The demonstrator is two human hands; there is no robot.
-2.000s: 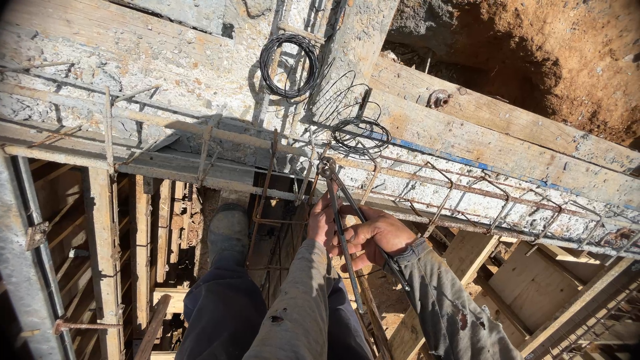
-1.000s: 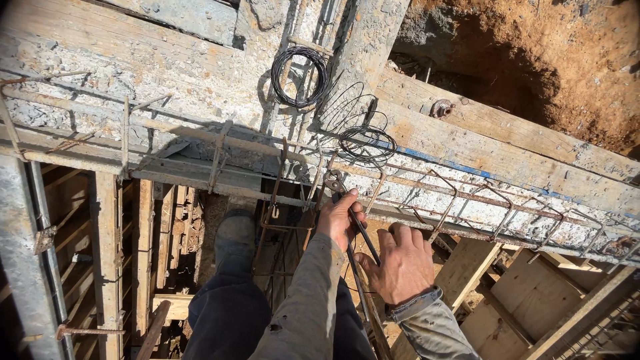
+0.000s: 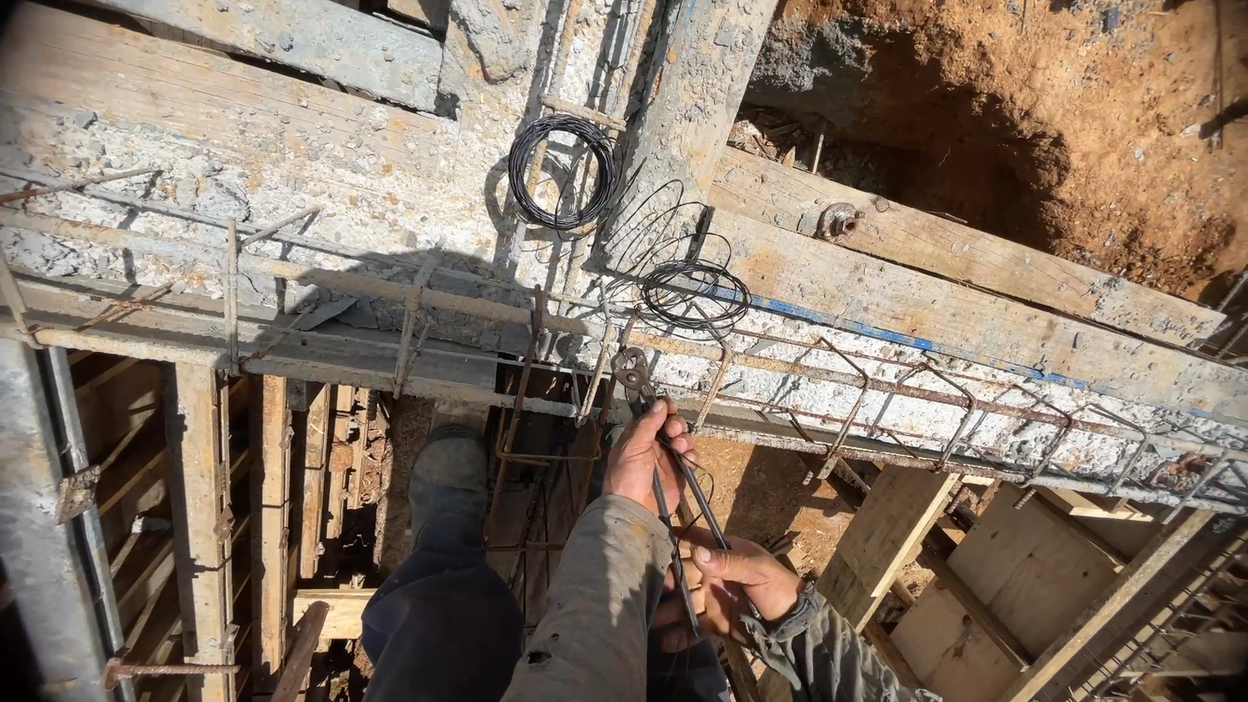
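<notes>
Long-handled steel end-cutting pincers [image 3: 634, 370] have their jaws at the rebar cage [image 3: 741, 359], beside its tied bars. My left hand [image 3: 648, 456] is closed around the upper handles, just below the jaws. Lower down, my right hand [image 3: 731, 582] holds the handles, its thumb on one and its fingers partly hidden behind them. A loose coil of black tie wire [image 3: 694, 294] rests above the jaws, with loops sticking up. Another, tighter wire coil [image 3: 563, 172] lies up and to the left. A thin wire loop shows beside my left hand.
Timber formwork boards [image 3: 936, 283] border the concrete, with a deep hole in the soil [image 3: 926, 136] beyond. Below the beam stand wooden uprights [image 3: 200, 507] with gaps between them. My boot [image 3: 448, 478] is beside a hanging rusty rebar stirrup [image 3: 546, 458]. A rusty rod [image 3: 171, 670] juts out at lower left.
One second ago my right hand was spread beside the handles; now it is lower and holds them. My left hand stays near the jaws.
</notes>
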